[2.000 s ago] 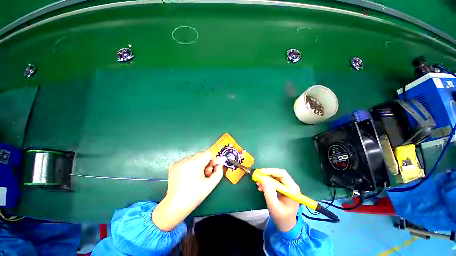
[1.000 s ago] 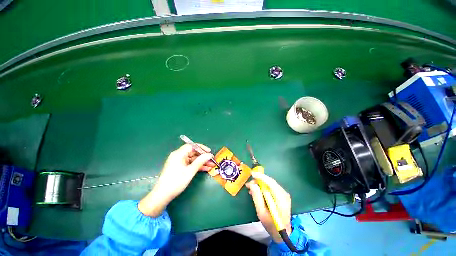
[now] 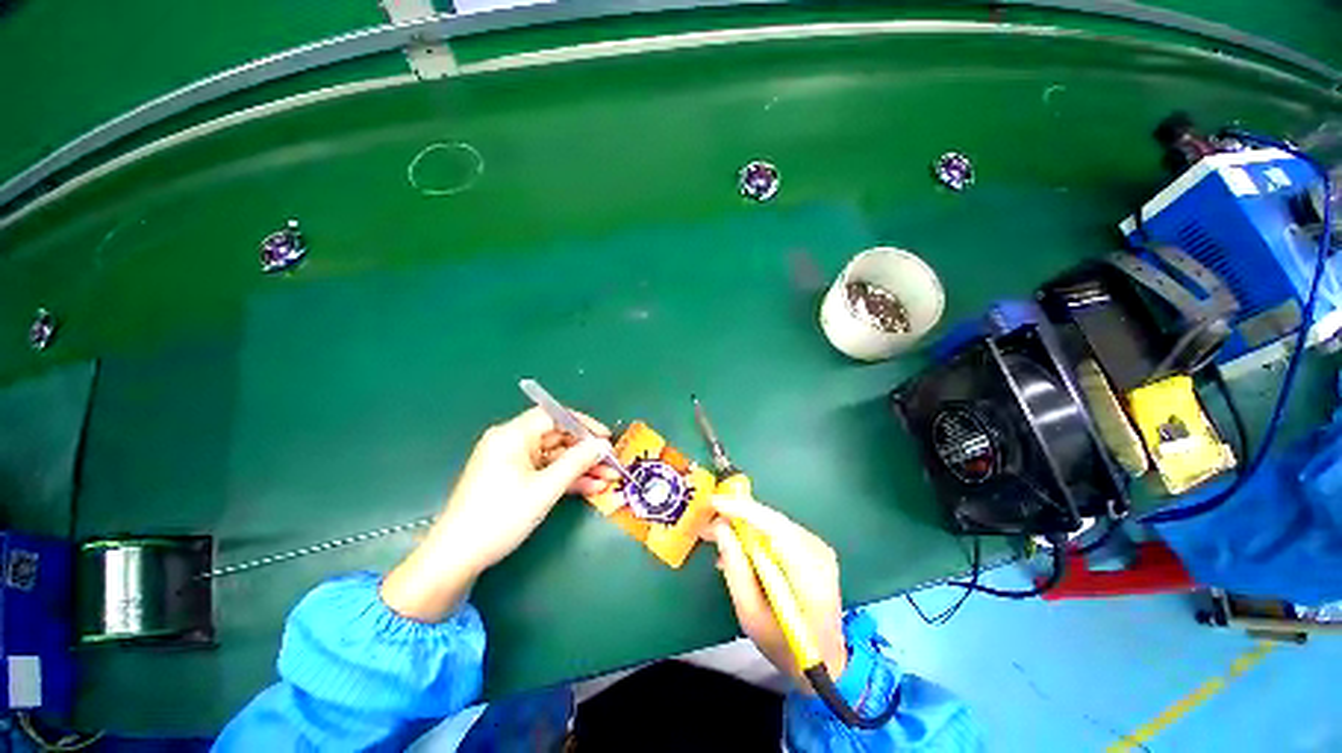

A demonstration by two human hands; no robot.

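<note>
A round silver and dark stator (image 3: 658,491) sits in the orange fixture (image 3: 676,546) on the green mat. My left hand (image 3: 515,478) holds silver tweezers (image 3: 556,409), and their tip is at the stator's left edge. My right hand (image 3: 783,577) holds the yellow soldering iron (image 3: 767,571). The iron's metal tip points up and away, beyond the fixture's right side, and does not touch the stator. Solder wire (image 3: 327,544) runs from the spool (image 3: 144,590) toward my left hand, where its end is hidden.
Several stators lie along the green belt (image 3: 589,147), one of them near the middle (image 3: 758,180). A white cup (image 3: 883,303) with brownish contents stands right of centre. A black fan (image 3: 989,434), a yellow block (image 3: 1180,431) and a blue station (image 3: 1239,243) are at right. Another person's blue sleeve shows lower right.
The tweezers, earlier hidden by my left hand, now show with their tip at the stator. The iron's tip has left the stator and points away. The view has shifted.
</note>
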